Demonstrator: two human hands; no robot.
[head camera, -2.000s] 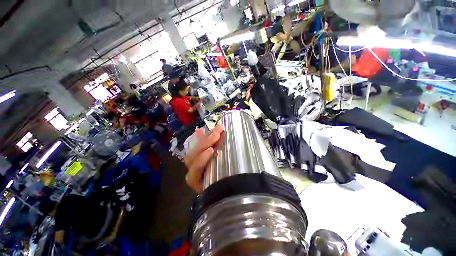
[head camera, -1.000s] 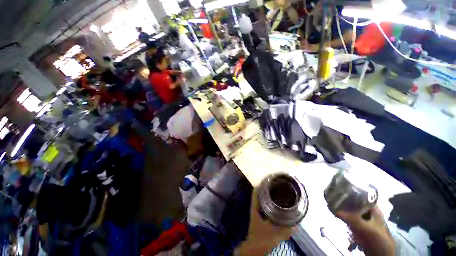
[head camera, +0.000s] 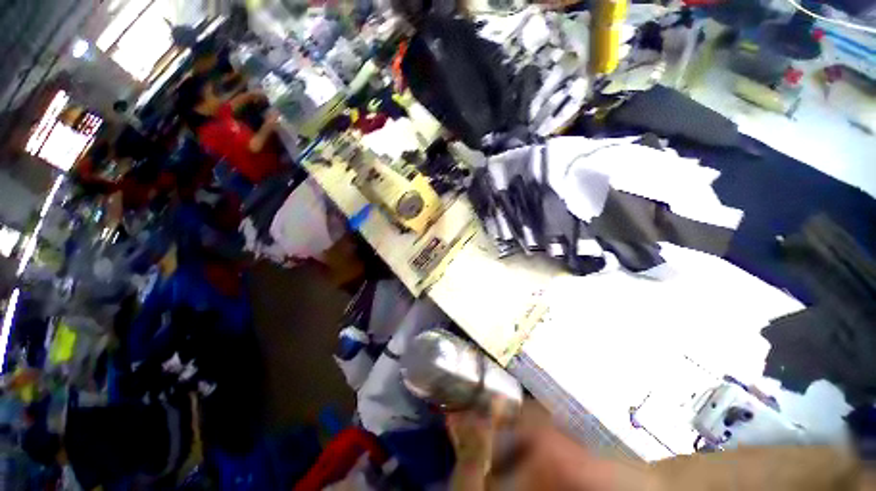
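Note:
A shiny steel flask or its cup lid (head camera: 447, 369), rounded at its end, is tilted at the lower middle, over the table's near edge. It is blurred, and I cannot tell whether lid and flask are joined. My left hand (head camera: 471, 443) is closed round it from below. My right hand (head camera: 557, 455) is blurred beside it, its forearm coming in from the lower right; its grip is unclear. White, grey and black cut garment panels (head camera: 634, 206) lie heaped on the white machine table (head camera: 615, 336). The end of a white sewing machine head (head camera: 740, 412) shows at the lower right.
A cream-yellow second sewing machine (head camera: 399, 197) stands beyond the table. A person in red (head camera: 235, 144) is at the back left. Pale garments (head camera: 389, 384) and a red cloth (head camera: 336, 458) are below the table's left edge. Dark and blue heaps fill the left floor.
The flask came down from close in front of me, showing its open mouth a second ago. My right hand, then holding the cup lid apart, has moved left beside it. The view has turned and blurred.

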